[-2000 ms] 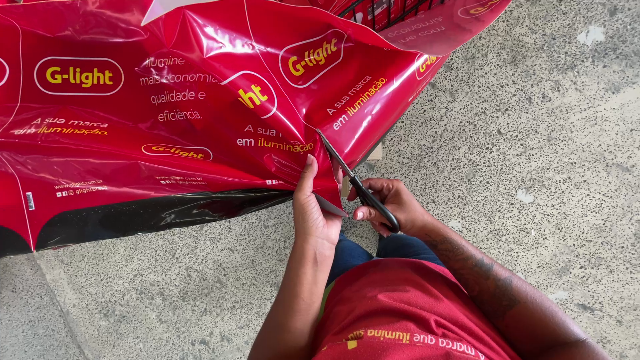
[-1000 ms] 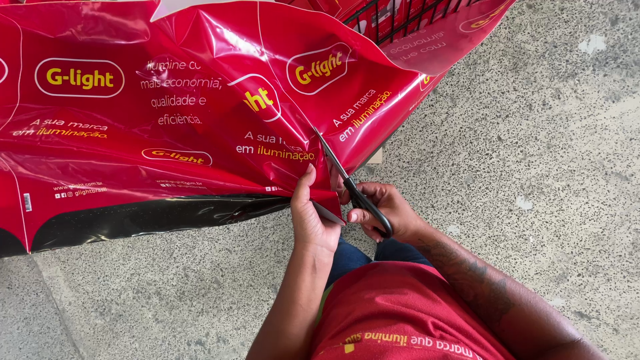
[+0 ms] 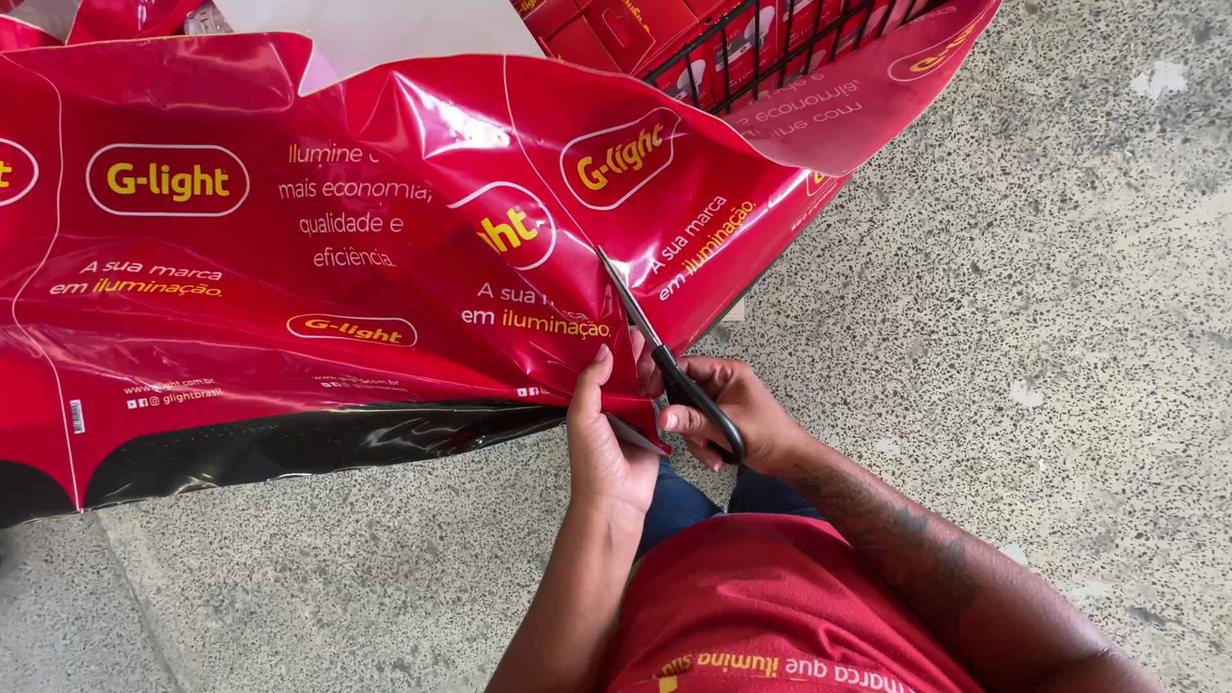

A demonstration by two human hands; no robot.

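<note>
A large red printed plastic sheet with a black lower border spreads across the view's left and middle. My left hand grips its lower edge, thumb on top and fingers hidden beneath. My right hand holds black-handled scissors just to the right, fingers in the handle loops. One metal blade lies over the red plastic, its tip pointing up and left; the other blade is mostly hidden by the sheet. A cut flap of the sheet hangs between my hands.
Behind the sheet stands a black wire basket with red printed cardboard boxes. A white panel is at the top, left of the boxes. Speckled grey floor shows at the right and below.
The upper part of the sheet has shifted a little, so more of the basket and boxes shows than two seconds ago. Both hands stay in nearly the same place, scissors still held.
</note>
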